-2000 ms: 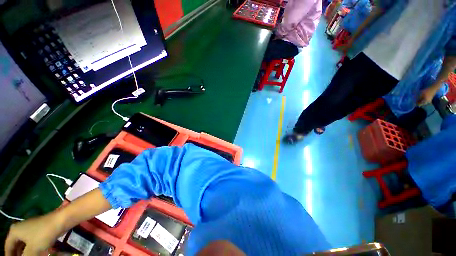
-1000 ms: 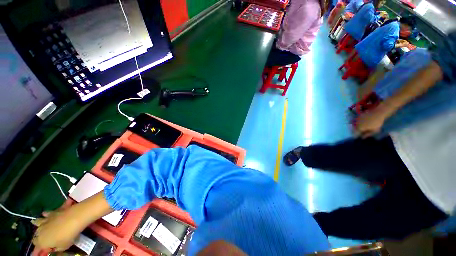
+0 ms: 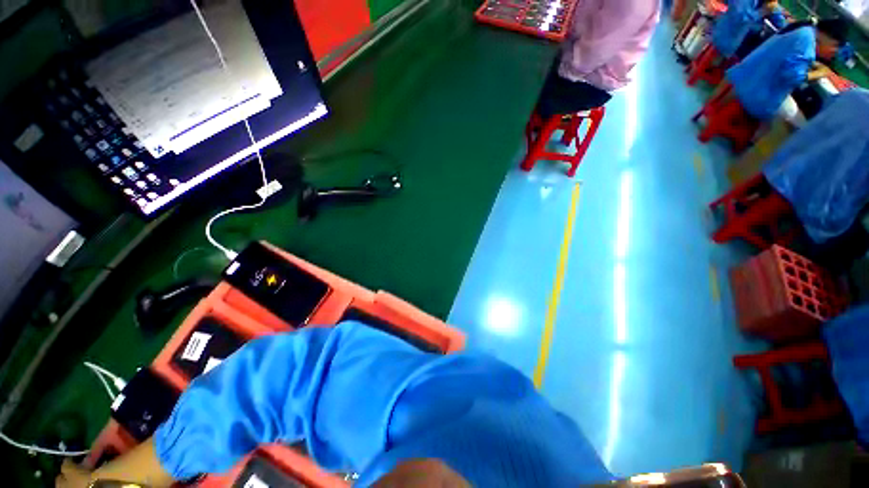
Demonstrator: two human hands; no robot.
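Note:
My right arm in a blue sleeve crosses the tray. My right hand [image 3: 84, 473] is at the lower left edge, mostly cut off; its fingers and anything in them are hidden. My left hand is not in view. The red-orange tray [image 3: 416, 327] holds several phones. The upper phone [image 3: 278, 286] has a white cable plugged in and shows a yellow charging symbol. The lower left phone [image 3: 145, 404] has a cable at its end and a dark screen with small pale marks. A dark unit with a white label [image 3: 196, 347] lies between them.
A black scanner [image 3: 171, 303] lies left of the tray, another [image 3: 338, 193] beyond it. A monitor [image 3: 176, 91] stands behind, with a white cord hanging before it. Seated people in pink [image 3: 615, 43] and blue, red stools and a red crate [image 3: 786, 291] are right.
The view has shifted. The upper phone's dark screen has lit with a charging symbol. The lower left phone's white screen is now dark. My right hand is lower, mostly out of frame. The walking person is gone.

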